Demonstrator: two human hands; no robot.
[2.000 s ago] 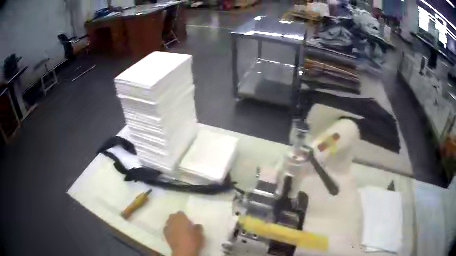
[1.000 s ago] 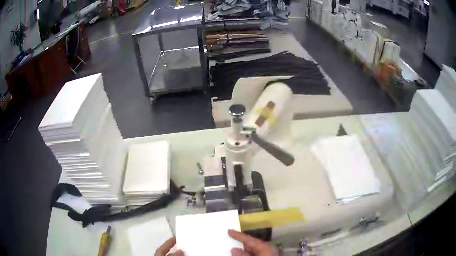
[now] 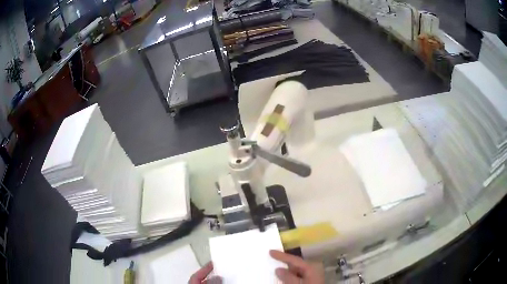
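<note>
A white sheet (image 3: 244,252) lies in front of the machine's metal working head (image 3: 250,213), its far edge at the feed area. My left hand (image 3: 202,274) holds its left edge and is cut off by the bottom of the picture. My right hand (image 3: 294,268) holds its right edge, a finger on top. The contact between the sheet and the presser foot is hidden. A yellow strip (image 3: 310,234) runs to the right of the sheet. The grey lever (image 3: 281,161) angles right from the post.
A tall white stack (image 3: 83,166) and a lower pile (image 3: 165,194) stand left, with a black strip (image 3: 158,238) around them. A screwdriver (image 3: 129,274) and loose sheet (image 3: 175,266) lie front left. White sheets (image 3: 384,169) lie on the cover; tall stacks (image 3: 472,105) stand right.
Two seconds ago one hand was over the table left of the machine; since one second ago both hands hold the sheet, now slightly further right in view. The camera view has turned and tilted.
</note>
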